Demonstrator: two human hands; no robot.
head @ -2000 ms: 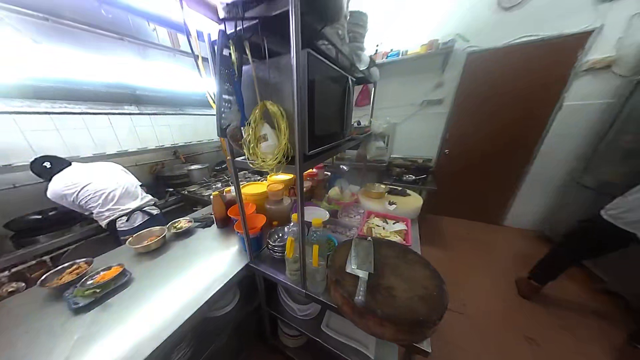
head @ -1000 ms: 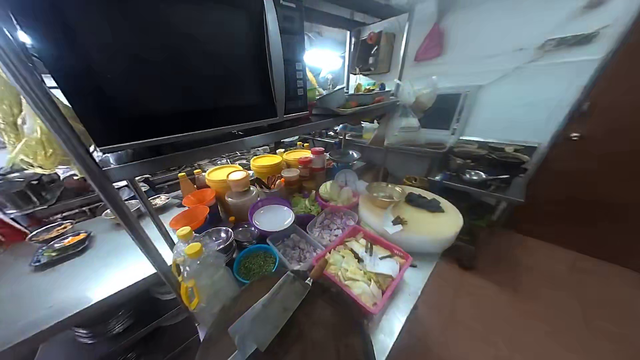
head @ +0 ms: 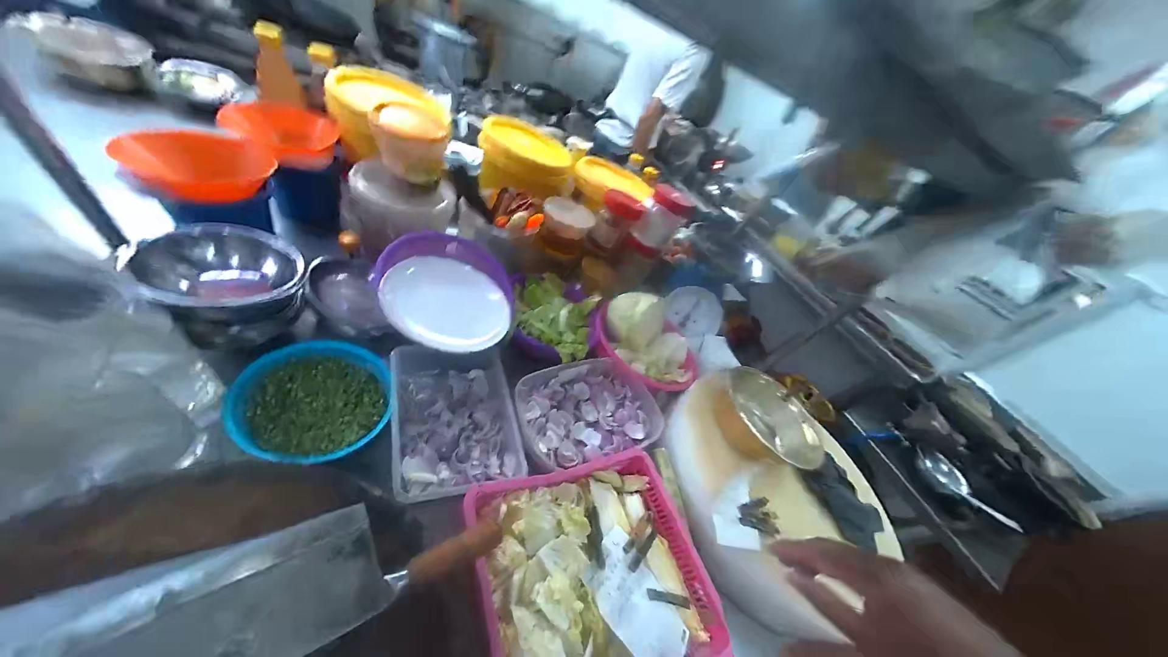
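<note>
My right hand [head: 881, 598] reaches in at the lower right, blurred, its fingers extended over the near edge of a round white chopping block [head: 703, 493]; I see nothing held in it. On the block are a metal bowl [head: 776, 420], a dark cloth [head: 839, 502] and small dark scraps on paper. Left of the block, a pink basket [head: 707, 593] holds cut pale vegetables and paper. A cleaver [head: 246, 584] with a wooden handle lies on a dark round wooden chopping block [head: 173, 511], its handle toward the basket. My left hand is out of view.
Behind the basket stand tubs of sliced shallots [head: 456, 429], a blue bowl of chopped greens [head: 319, 401], metal bowls [head: 214, 265], orange bowls [head: 192, 164] and yellow-lidded tubs [head: 525, 155]. Plastic bottles are at the left. A ladle [head: 949, 479] lies at the right. Another person [head: 671, 91] stands far back.
The view has moved in close over the chopping blocks and food containers. My right hand has come into view at the lower right.
</note>
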